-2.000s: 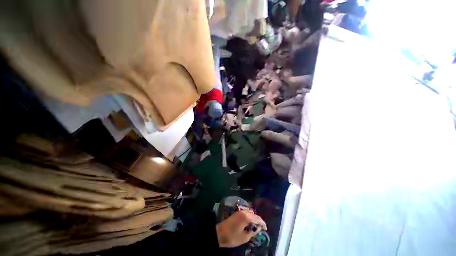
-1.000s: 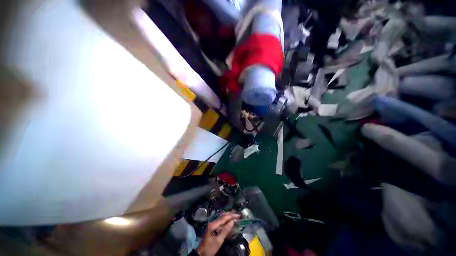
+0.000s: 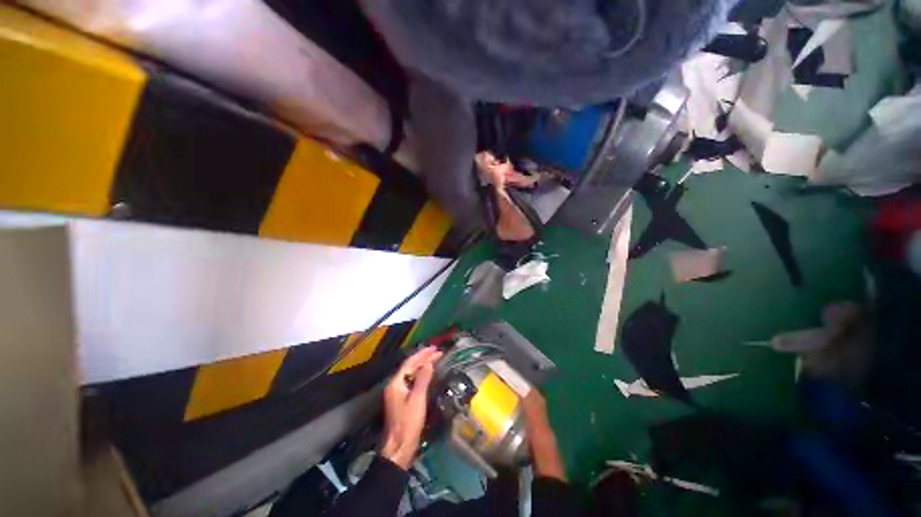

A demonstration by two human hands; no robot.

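Observation:
A cloth cutting machine (image 3: 492, 406) with a round grey metal motor and a yellow band is low in front of me, over the green floor. A flat grey plate shows at its far side. My left hand (image 3: 406, 401) is at the motor's left side, fingers close together near a green cord on top; whether it grips is unclear. My right hand (image 3: 539, 429) holds the motor's right side, its fingertips partly hidden.
A yellow-and-black striped panel (image 3: 192, 283) runs along the left, with a thin dark cable (image 3: 389, 311) across it. A grey fabric roll (image 3: 550, 45) hangs close at the top. Fabric scraps (image 3: 651, 343) lie on the green floor (image 3: 576, 303). Another person's hand (image 3: 500, 172) shows beyond the machine.
The view has dropped closer to the floor and striped panel. The white surface at left has left view. My right hand now shows at the machine; the other hand beyond has come into view.

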